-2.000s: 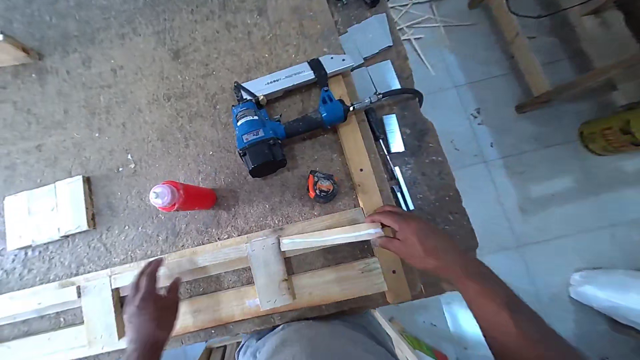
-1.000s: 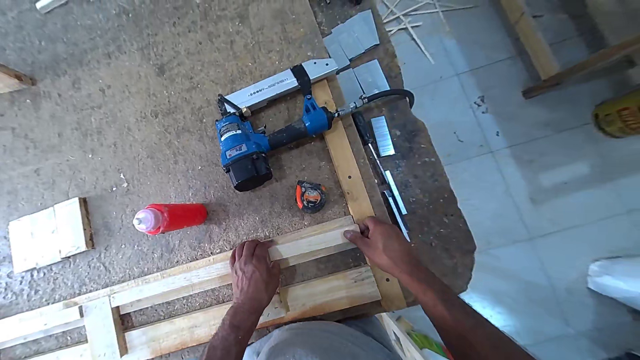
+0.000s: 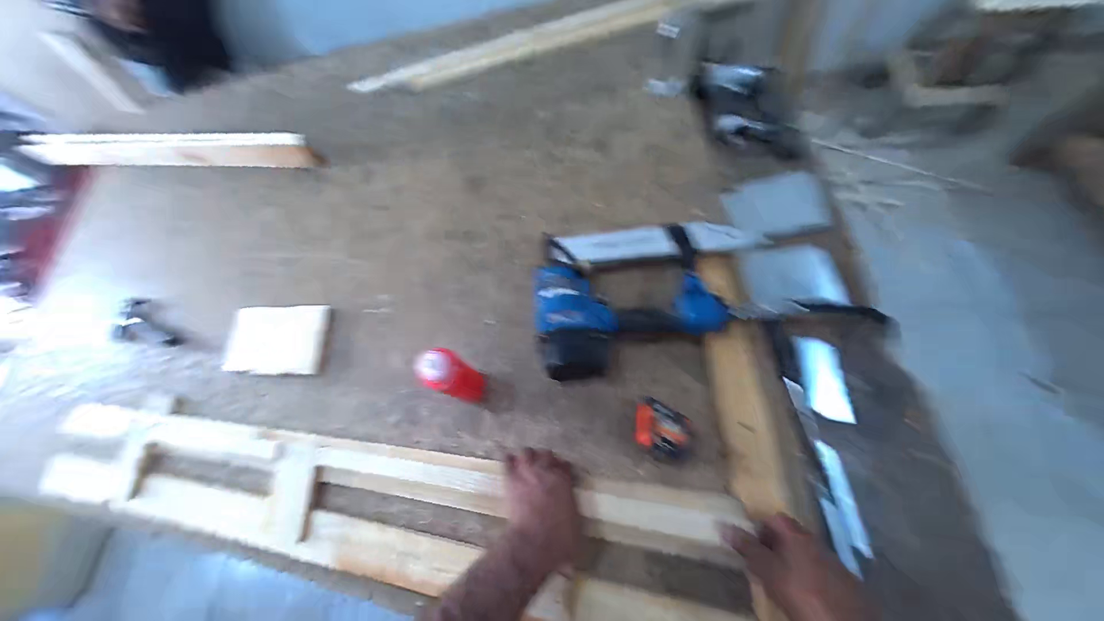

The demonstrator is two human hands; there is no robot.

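Note:
A light wooden slat frame (image 3: 388,552) lies along the near side of the workbench. My left hand (image 3: 543,509) rests over its upper rail, with the fingers on a thin wood strip (image 3: 647,511). My right hand (image 3: 793,561) has its thumb and fingers at the strip's right end, beside a wooden bar (image 3: 746,405). Beyond the hands lies a blue pneumatic stapler (image 3: 573,319) with a silver magazine. An orange and black tape measure (image 3: 662,429) sits between the stapler and the frame. Left of it lies a red bottle (image 3: 450,374). The view is blurred.
A square wood piece (image 3: 278,340) and a dark clamp-like tool (image 3: 145,323) lie at left. Flat grey pieces (image 3: 780,204) and metallic strips (image 3: 824,379) lie by the bench's right edge. Wooden boards (image 3: 172,151) lie farther back; a person (image 3: 164,39) is at the upper left.
My left hand was over the frame's gap two seconds ago and is now on its upper rail. The right hand stays at the strip's right end. The view has swung up and left.

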